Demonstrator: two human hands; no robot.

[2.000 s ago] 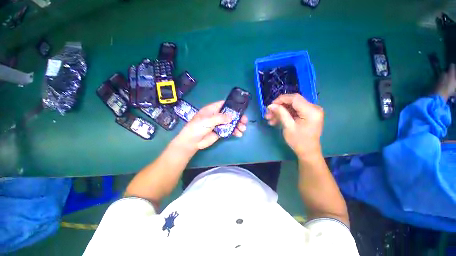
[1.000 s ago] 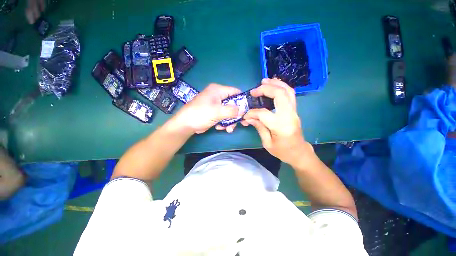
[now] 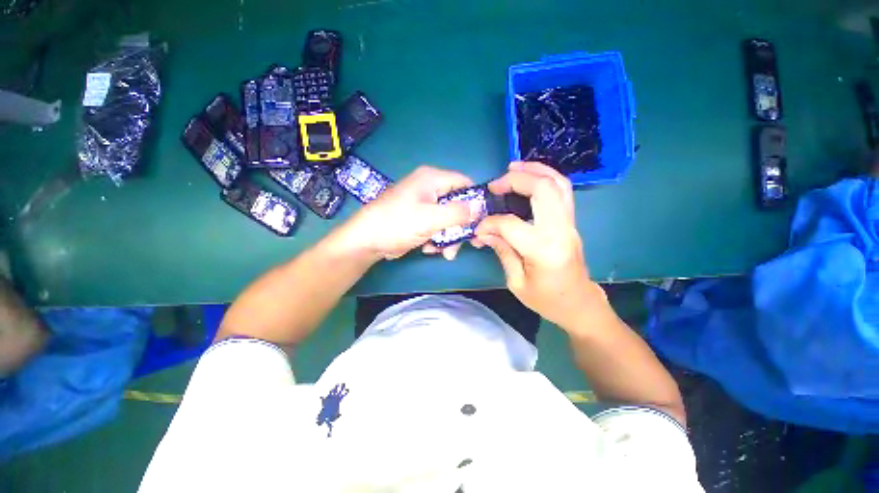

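A part-built phone (image 3: 463, 216), black with a silvery-white inner side, is held between my two hands above the bench. My left hand (image 3: 410, 214) grips its left end, with the thumb over the silvery area. My right hand (image 3: 538, 226) holds its dark right end, with the fingertips at its edges. Any small part in my right fingertips is too small or hidden to tell. The blue parts bin (image 3: 617, 120) stands just beyond my right hand with small black parts (image 3: 559, 125) heaped in it.
A cluster of waiting phones (image 3: 275, 116), including a yellow-framed phone (image 3: 320, 137), lies left of my hands. Bagged parts (image 3: 120, 111) lie farther left. Two phones (image 3: 763, 82) lie apart at right. People's blue sleeves (image 3: 819, 298) show at both sides.
My right hand has come from the bin's near edge to the phone and now holds its right end. The phone has turned from steep to nearly level. The view has shifted.
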